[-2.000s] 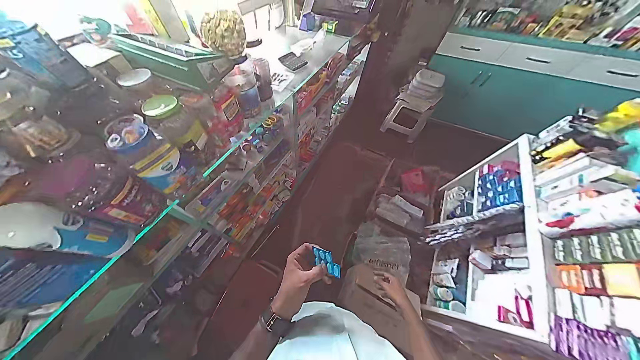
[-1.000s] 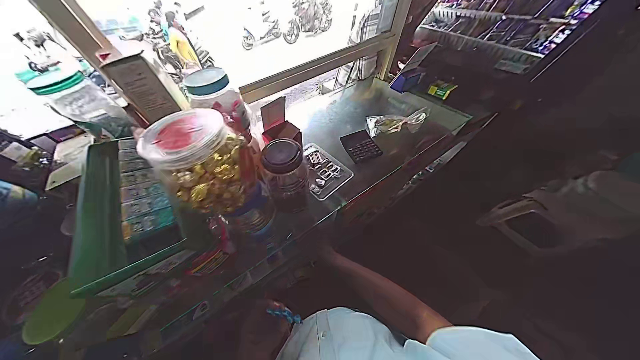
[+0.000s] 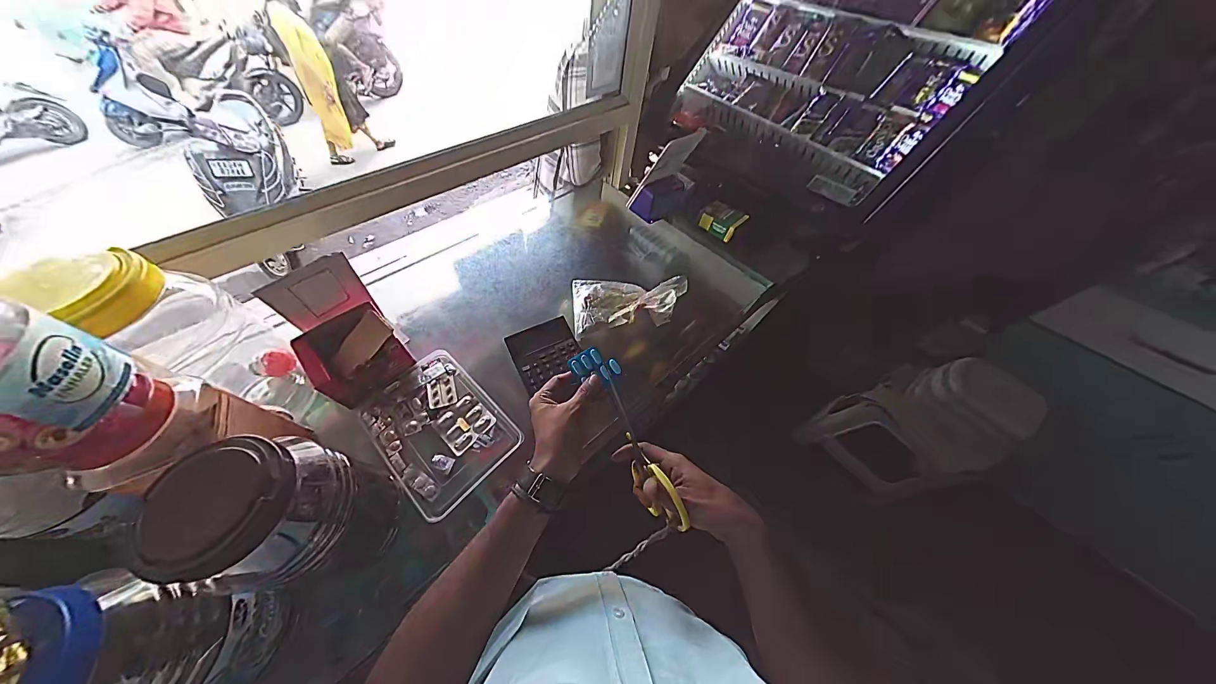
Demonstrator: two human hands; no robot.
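Note:
My left hand (image 3: 560, 427), with a watch on its wrist, holds a blister strip of blue tablets (image 3: 594, 363) above the counter's edge. Yellow-handled scissors (image 3: 668, 494) are in my right hand (image 3: 698, 494), fingers around the handles. Their blades point up toward the strip and reach its lower right edge; whether they touch it I cannot tell. A twisted cord (image 3: 641, 549) hangs by the scissors' handles. Just behind the strip lies a black calculator (image 3: 540, 353). Left of my left hand is a clear plastic tray (image 3: 503, 461) with cut pieces of blister packs.
A knotted clear plastic bag (image 3: 617, 302) lies on the glass counter (image 3: 513, 285). An open red box (image 3: 351, 356) stands behind the tray. Large jars (image 3: 218, 513) crowd the left. At right are a white plastic stool (image 3: 883, 442) and a dark display rack (image 3: 836, 95). Beyond the window are motorbikes (image 3: 233, 161) and people.
The view has swung from the shelves to the window counter. My right hand, over the counter's edge a second ago, now holds scissors. The blister strip has come up beside the calculator.

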